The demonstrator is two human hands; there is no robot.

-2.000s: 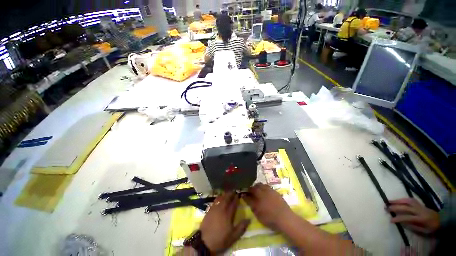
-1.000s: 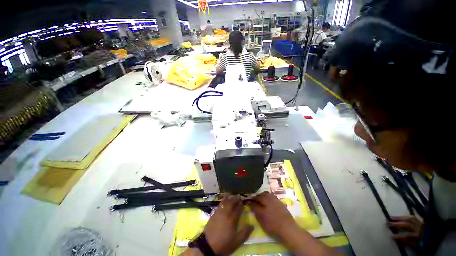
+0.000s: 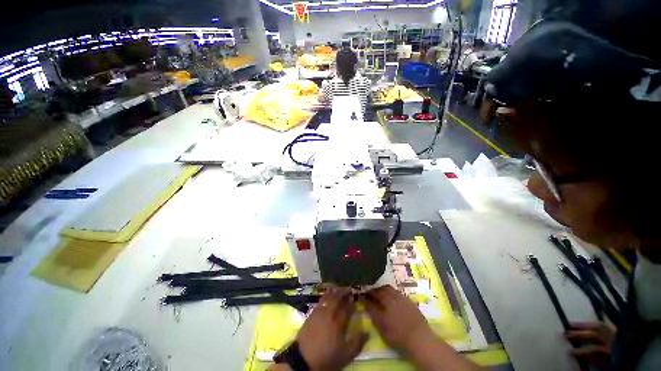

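The white sewing machine with a dark square head cover point(image 3: 352, 252) stands in front of me. A yellow sewing template point(image 3: 442, 319) lies under its head. My left hand point(image 3: 327, 330) and my right hand point(image 3: 395, 313) rest on the template just below the head, fingertips close together. Between the fingertips is a small dark piece, mostly hidden, and what it is I cannot tell. Black webbing straps point(image 3: 235, 288) with metal ends and loose threads lie in a heap to the left, one reaching toward my left hand.
More black straps point(image 3: 547, 288) lie at the right, where another person's hand point(image 3: 591, 339) touches one. That person's capped head point(image 3: 580, 94) leans in close. Yellow-edged boards point(image 3: 130, 203) and a clear bag of hardware point(image 3: 116, 353) lie at the left. Black thread cones stand behind the machine.
The other person's head has come into view at the right. The view has tilted up and shifted. My hands stay together below the machine head.
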